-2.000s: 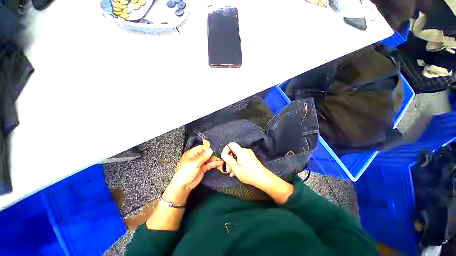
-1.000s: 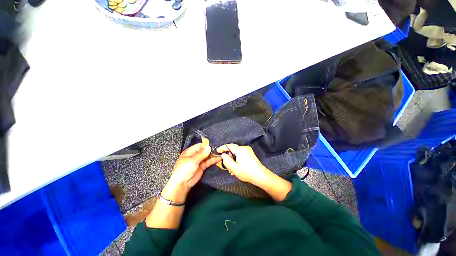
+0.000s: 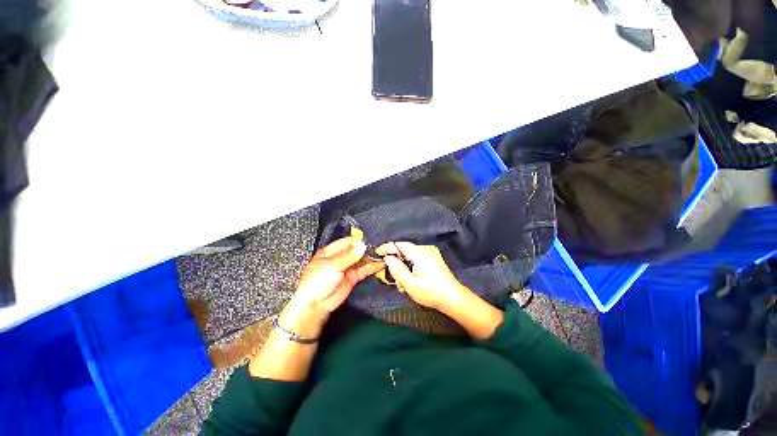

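A dark denim garment [image 3: 494, 221] with pale seam stitching lies bunched on my lap. My left hand [image 3: 328, 277] pinches its edge at the left part of the garment, with a flat yellow-tan piece [image 3: 356, 232] showing above the fingertips. My right hand [image 3: 423, 274] is close beside it, its thumb and fingers closed together at the cloth. More yellow shows under the right fingers. Any needle, thread or button between the fingertips is too small to make out.
A white table [image 3: 213, 153] crosses in front of me, bearing a black smartphone [image 3: 402, 51] and a pale dish [image 3: 273, 19] cut off by the top edge. A blue crate [image 3: 626, 285] at right holds dark brown-black garments [image 3: 626, 187]. More blue crates stand at lower left and right.
The view has shifted, so the dish and phone sit higher and further right. My hands stay together at the same part of the garment, with small finger movements.
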